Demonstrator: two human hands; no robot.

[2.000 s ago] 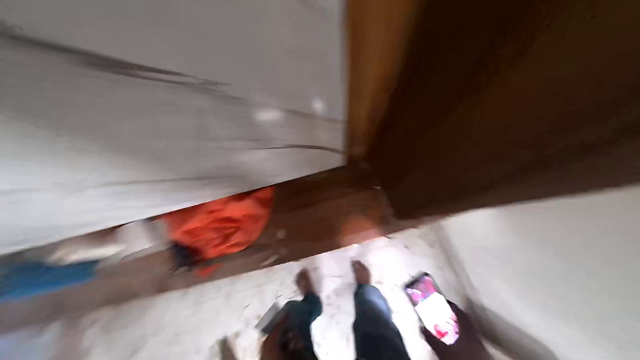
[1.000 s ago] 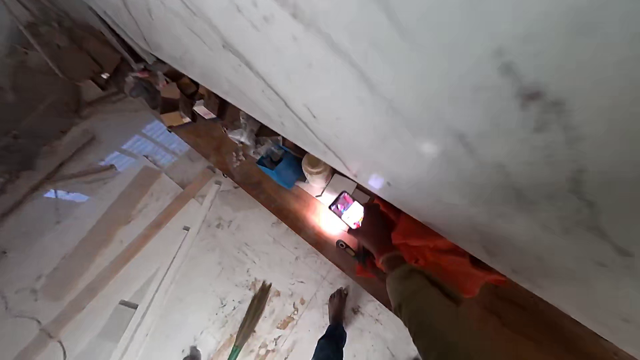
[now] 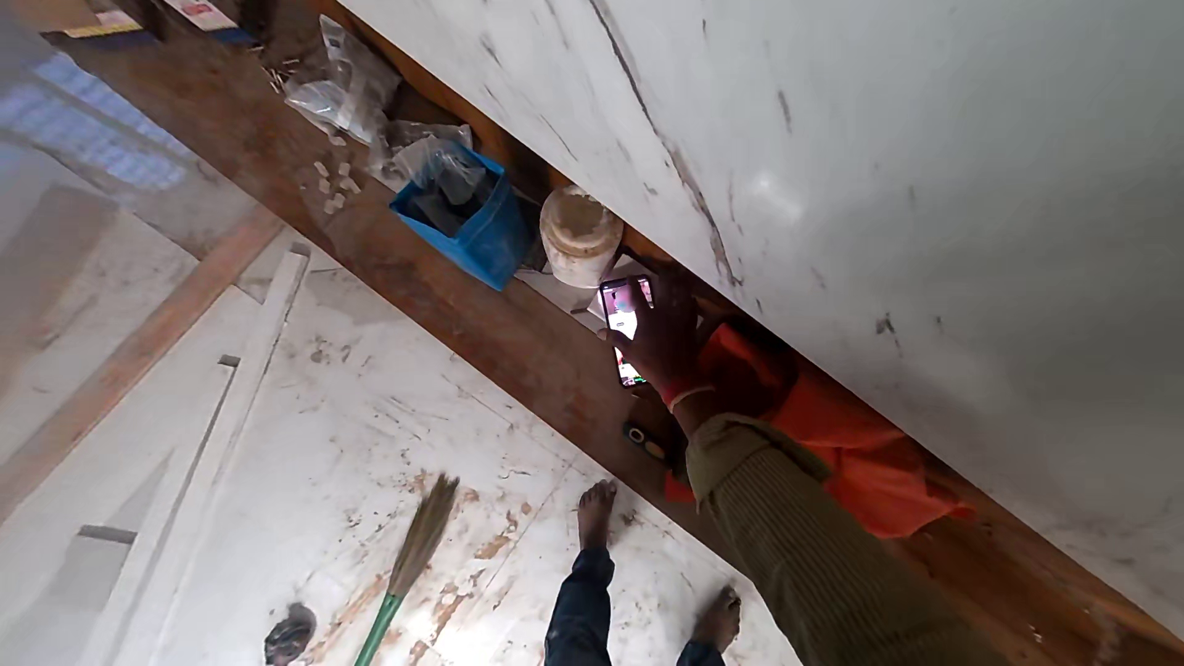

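Note:
My right hand (image 3: 659, 338), in an olive ribbed sleeve, grips a smartphone (image 3: 622, 356) over a narrow brown ledge. Its lit screen faces up, with my thumb at its left edge and a finger across its upper part. Just beyond the phone stands a dirty white plastic tub (image 3: 580, 239) on pale sheets. A blue open container (image 3: 495, 227) with dark contents and clear plastic is left of the tub. Orange cloth (image 3: 846, 453) lies beside and under my forearm. Nearer my feet on the ledge is a black and yellow tool (image 3: 645, 441), partly hidden. My left hand is out of view.
A marbled white panel (image 3: 832, 185) overhangs the ledge. Plastic bags (image 3: 347, 88) and small white pieces (image 3: 335, 176) lie farther left. On the stained floor are a green-handled grass broom (image 3: 416, 550), long strips (image 3: 231, 416) and a dark rounded object (image 3: 289, 634). My bare feet stand beside the ledge.
The view has swung along the ledge and come closer to it. My right hand, seen over the floor with the phone two seconds ago, is now over the ledge by the tub.

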